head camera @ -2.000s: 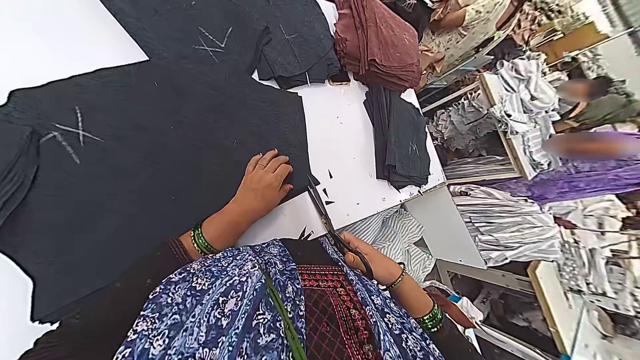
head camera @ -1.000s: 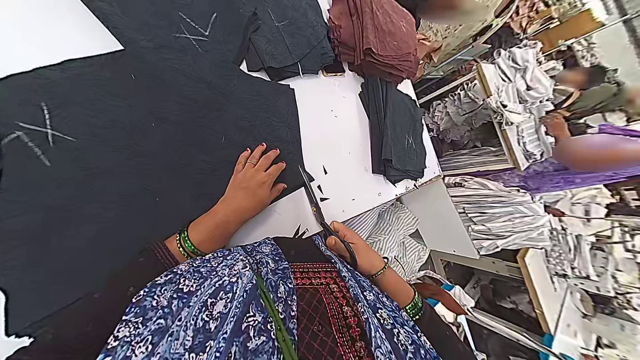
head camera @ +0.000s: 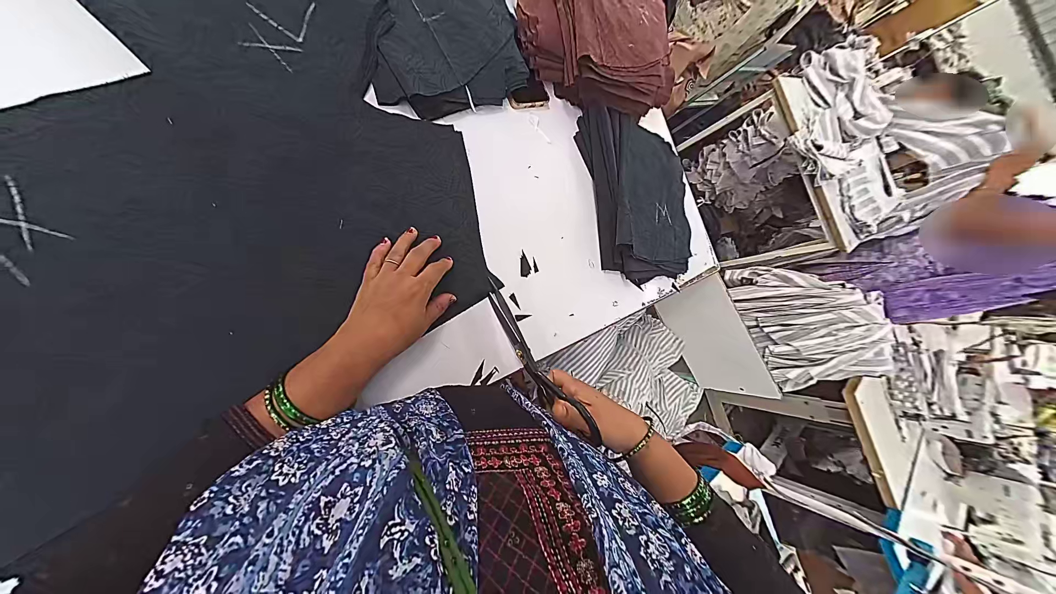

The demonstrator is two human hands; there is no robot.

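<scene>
Dark cloth with white chalk marks lies spread over a white table. My left hand rests palm down on it near its right corner, fingers spread. In my right hand is a pair of black-handled scissors, its blade tips at the cloth's corner. Small dark cloth snips lie on the table beyond the blades, and more snips lie near its front edge.
A folded dark cloth stack sits near the table's right end, with maroon cloth and more dark cloth behind. Striped cloth lies below the edge. Shelves at right hold striped cloth bundles; a person in purple is beyond.
The dark cloth has shifted on the table, baring a white patch at upper left. My left hand stays flat on the cloth, and my right keeps hold of the scissors near the corner.
</scene>
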